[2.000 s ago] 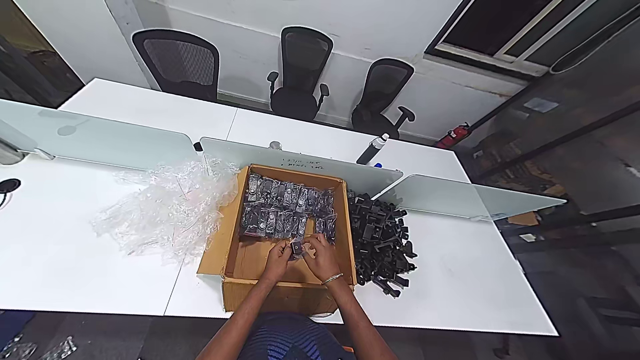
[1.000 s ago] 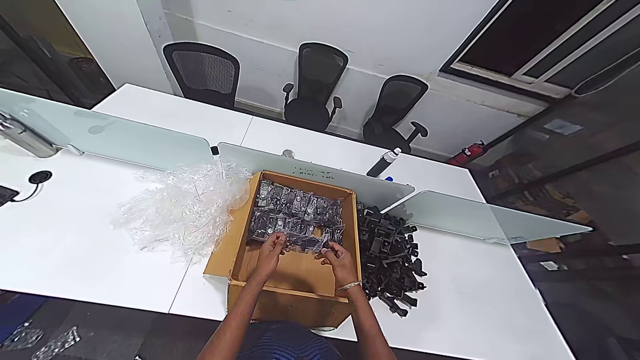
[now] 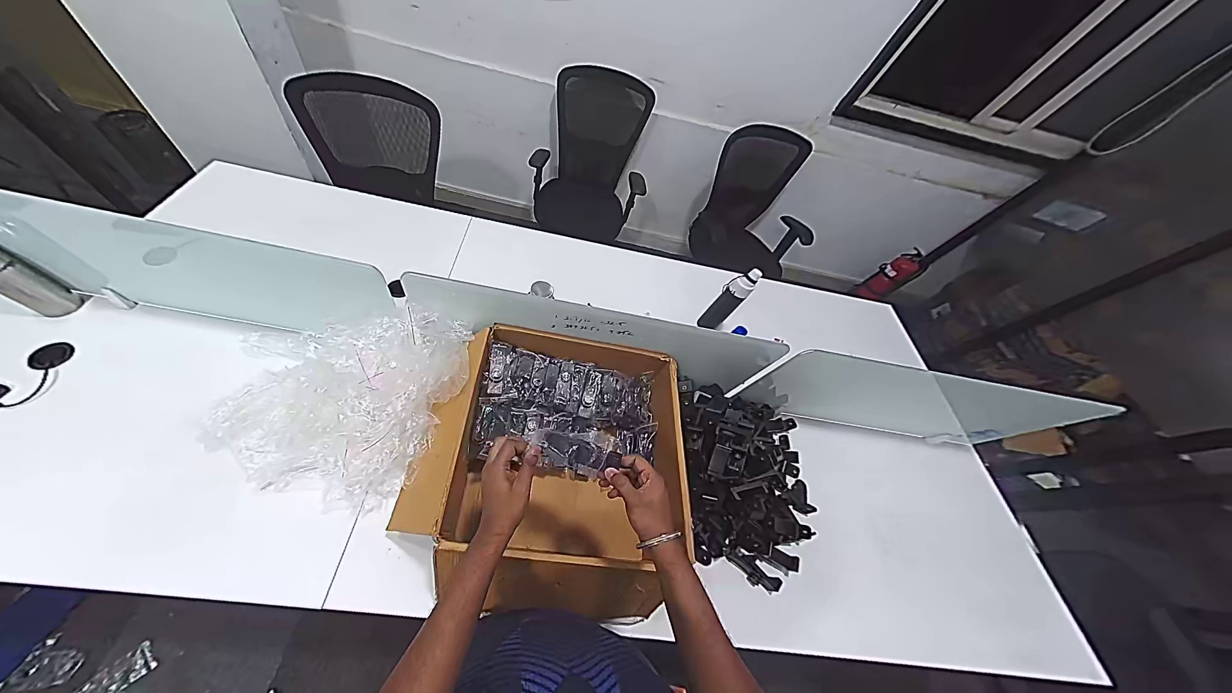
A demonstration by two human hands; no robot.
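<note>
An open cardboard box (image 3: 683, 462) stands before me, its back part filled with rows of black parts in clear plastic bags (image 3: 568, 385). Over the box, my left hand (image 3: 508, 476) pinches the left end of a clear plastic bag (image 3: 577, 454) with a dark part in it. The fingers of my right hand (image 3: 637, 486) grip the dark right end of the same bag. Right of the box lies a heap of loose black plastic parts (image 3: 746, 481). A pile of crumpled clear plastic bags (image 3: 337, 414) lies to its left.
The box stands on a white table (image 3: 914, 549). Frosted glass dividers (image 3: 857, 385) run behind it. Beyond them are a dark bottle with a white cap (image 3: 730, 298) and several mesh office chairs (image 3: 597, 135). A metal bottle (image 3: 38, 287) is at the far left.
My hands were close together two seconds ago; they are now apart, with the bag stretched between them. The view has shifted somewhat.
</note>
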